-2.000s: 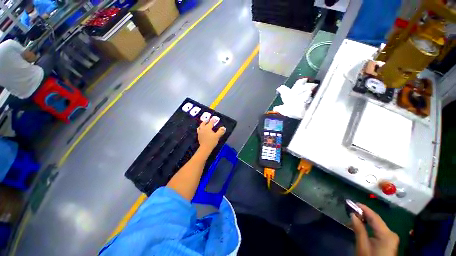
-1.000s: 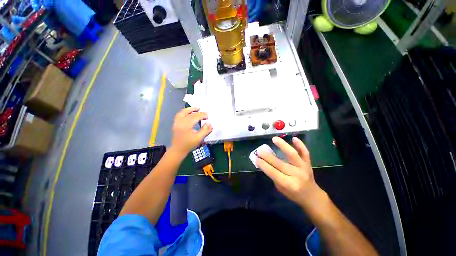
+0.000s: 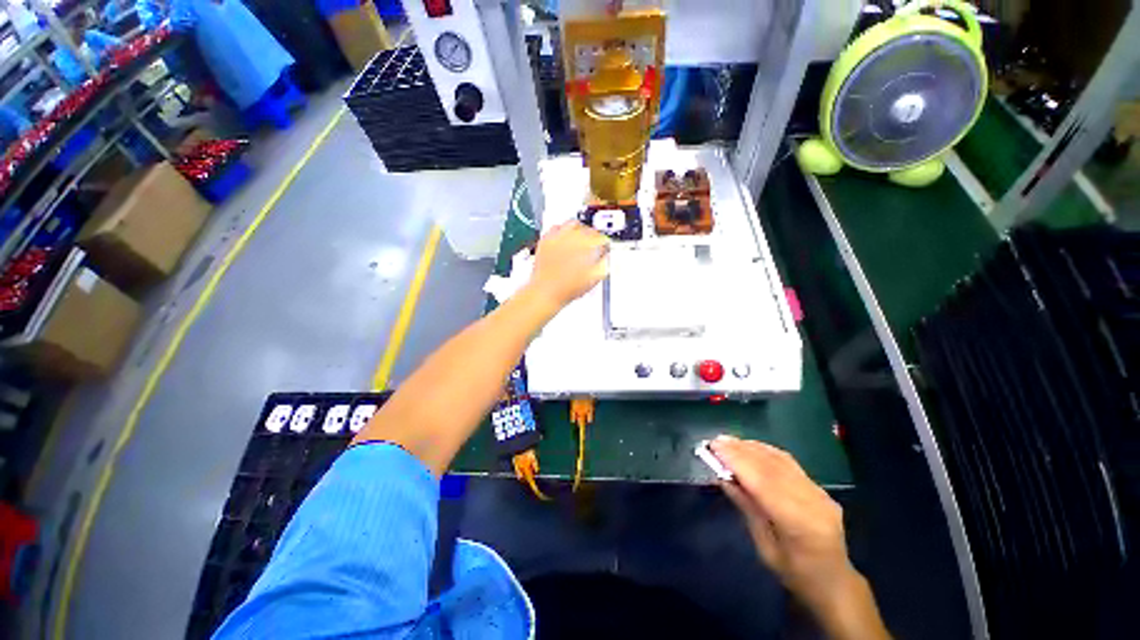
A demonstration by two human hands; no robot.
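A white housing [image 3: 610, 221] sits in the black nest [image 3: 631, 230] under the gold-brass press head [image 3: 615, 144]. My left hand [image 3: 571, 260] is at the nest's left front edge, fingers towards the housing; whether it grips it is hidden. My right hand [image 3: 785, 503] holds a white housing [image 3: 714, 460] edge-on between thumb and fingers, in front of the press base [image 3: 738, 328]. The black blister tray [image 3: 256, 500] at lower left holds several white housings [image 3: 301, 418] in its top row, partly hidden by my left arm.
The copper-brown second fixture [image 3: 683, 204] is right of the nest. The handheld meter [image 3: 513, 419] and orange cables [image 3: 581, 431] lie at the base's left front. A green fan [image 3: 905, 94] stands at upper right, stacked black trays [image 3: 1031, 375] at right, a gauge box [image 3: 453, 63] at upper left.
My left hand has gone from the tray, over the base's left edge, forward to the nest. My right hand still holds a housing, now turned edge-on. The view has swung right.
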